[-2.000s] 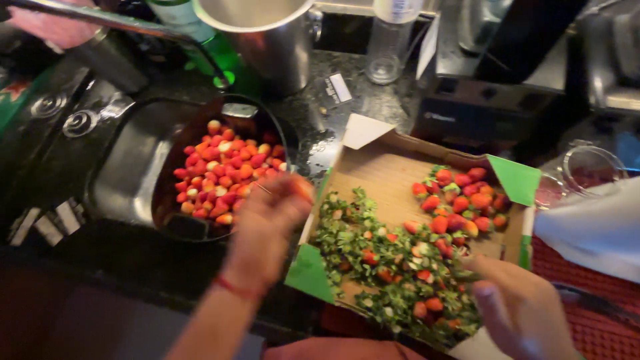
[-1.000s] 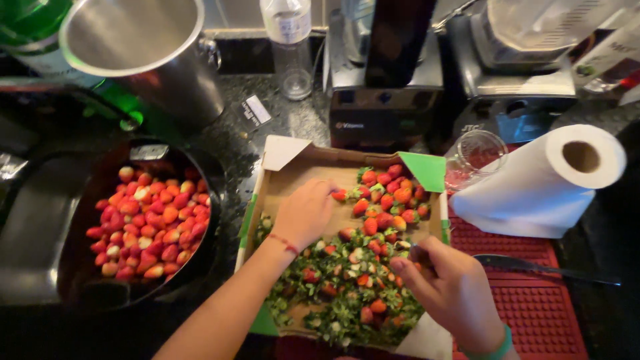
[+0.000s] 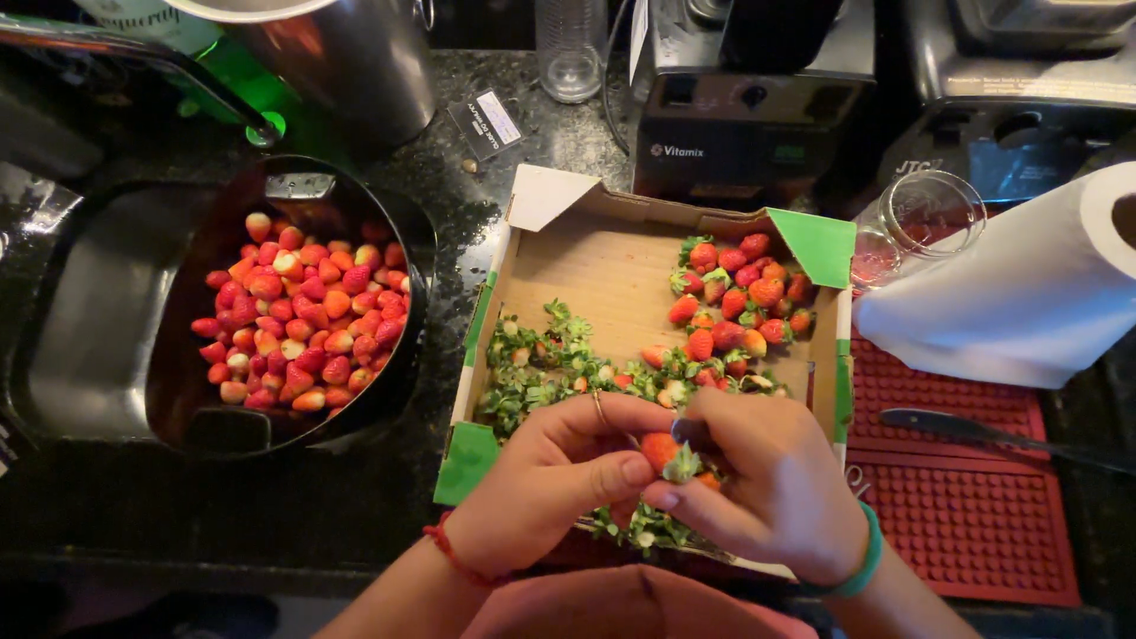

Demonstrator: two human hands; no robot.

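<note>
Over the front of a cardboard box [image 3: 621, 257], my left hand [image 3: 568, 479] pinches a strawberry [image 3: 659, 451] whose green leaves point toward the right. My right hand [image 3: 763, 488] is close against it, with a small dark tool [image 3: 692, 433], mostly hidden, between its fingers; its kind cannot be made out. Whole leafy strawberries [image 3: 741, 288] fill the box's back right corner. Cut-off green strawberry tops [image 3: 541, 364] cover its left and front parts. To the left, a black bowl [image 3: 390, 231] in the sink holds many strawberries [image 3: 302, 319] without leaves.
A steel sink [image 3: 89, 328] and faucet [image 3: 191, 67] lie at left, by a metal bucket [image 3: 355, 71]. Behind the box stand a clear bottle [image 3: 570, 53] and a Vitamix blender base [image 3: 737, 133]. At right are a glass jar [image 3: 932, 213], paper towel roll [image 3: 1012, 275], and knife [image 3: 958, 428] on a red mat [image 3: 967, 524].
My left hand was reaching among the strawberries in the box a second ago; now it is nearer me, beside my right hand, holding a strawberry. The view has shifted.
</note>
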